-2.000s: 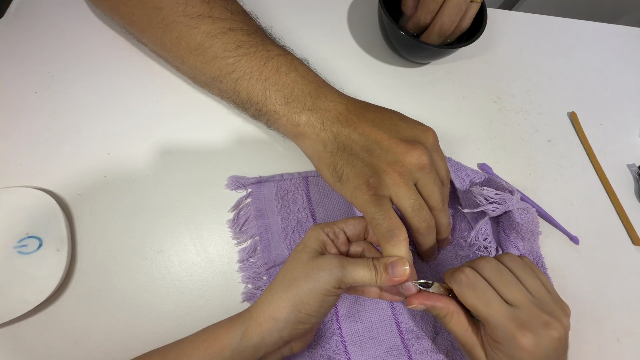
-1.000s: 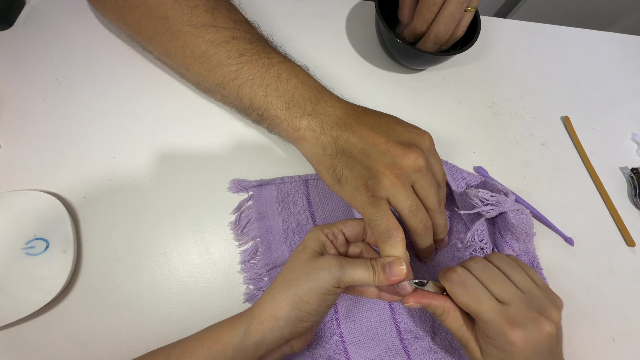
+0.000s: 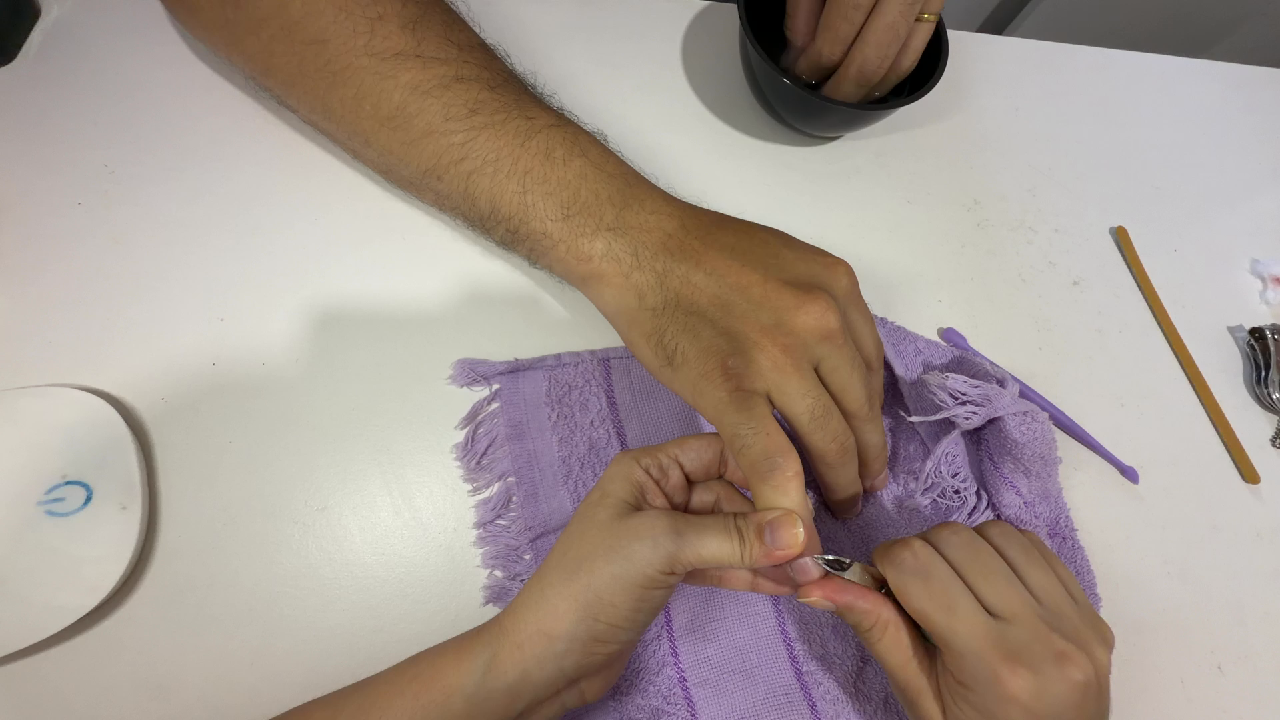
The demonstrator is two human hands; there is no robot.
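My left hand (image 3: 660, 550) pinches a finger of another person's hand (image 3: 750, 320) between its thumb and fingers, above a fringed purple towel (image 3: 730, 640). In my right hand (image 3: 990, 620) is a metal cuticle nipper (image 3: 848, 570), its jaws at the nail edge of that finger; the handles are hidden in my fist. The person's other fingers rest on the towel.
The person's other hand (image 3: 860, 40), wearing a ring, dips its fingers into a black bowl (image 3: 835, 115). A purple stick (image 3: 1070, 425), a tan nail file (image 3: 1185, 355) and a metal object (image 3: 1262, 370) lie at right. A white device (image 3: 70, 560) is at left.
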